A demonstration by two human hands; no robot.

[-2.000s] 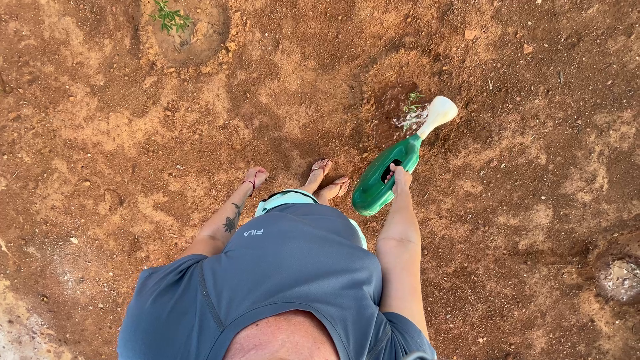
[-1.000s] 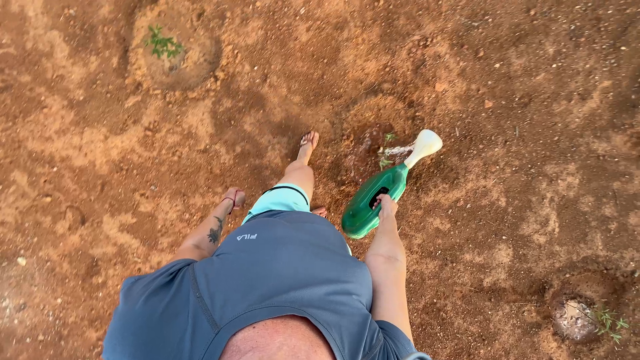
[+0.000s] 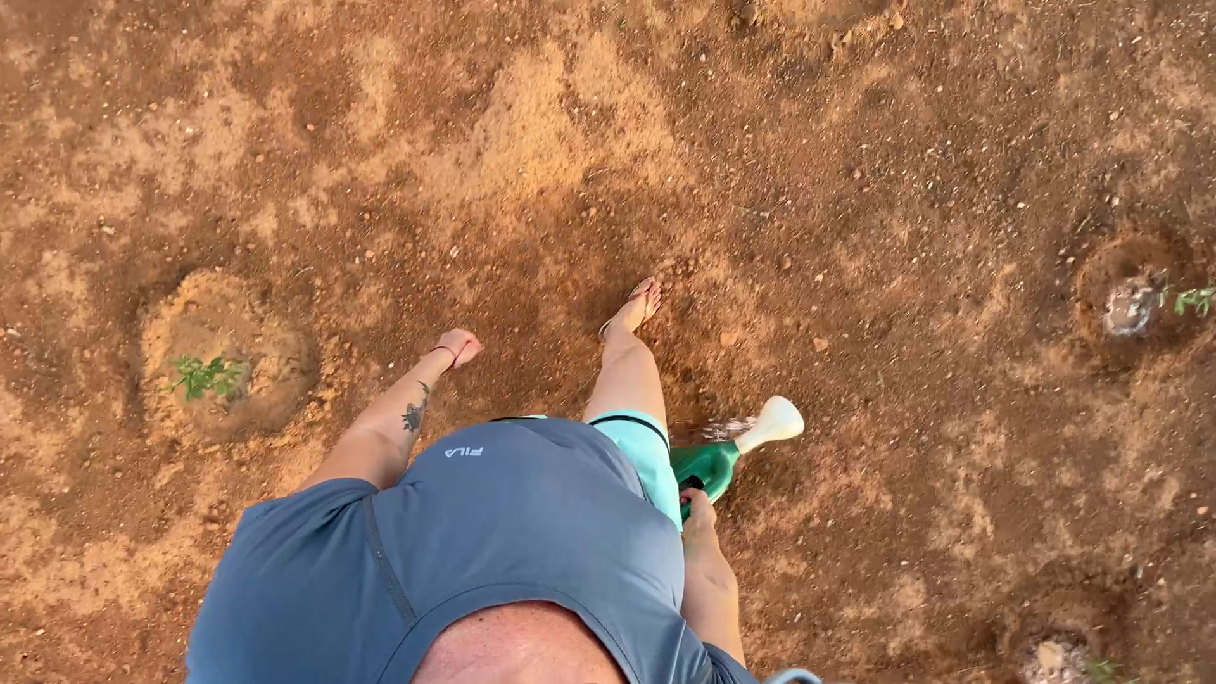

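My right hand point(image 3: 698, 508) is closed on the handle of a green plastic watering can point(image 3: 708, 467), low beside my right thigh. Part of the can is hidden behind my shorts and hand. Its white spout with a flared rose point(image 3: 777, 421) points forward and right, and whitish water shows just left of it over the soil. My left hand point(image 3: 459, 347), with a red cord at the wrist, hangs out to the left above bare ground. Its fingers look curled, and nothing shows in it.
Reddish, pebbly soil point(image 3: 532, 142) surrounds me. A small green seedling point(image 3: 206, 377) grows in a round earth basin at left. Another plant point(image 3: 1192, 301) stands by a hollow with a pale patch at far right, and a further one point(image 3: 1102, 669) at lower right. My sandalled foot point(image 3: 638, 306) is forward.
One leg has come forward in a step. The can, still in my right hand, is now partly hidden beside my thigh. The ground in view has shifted a lot.
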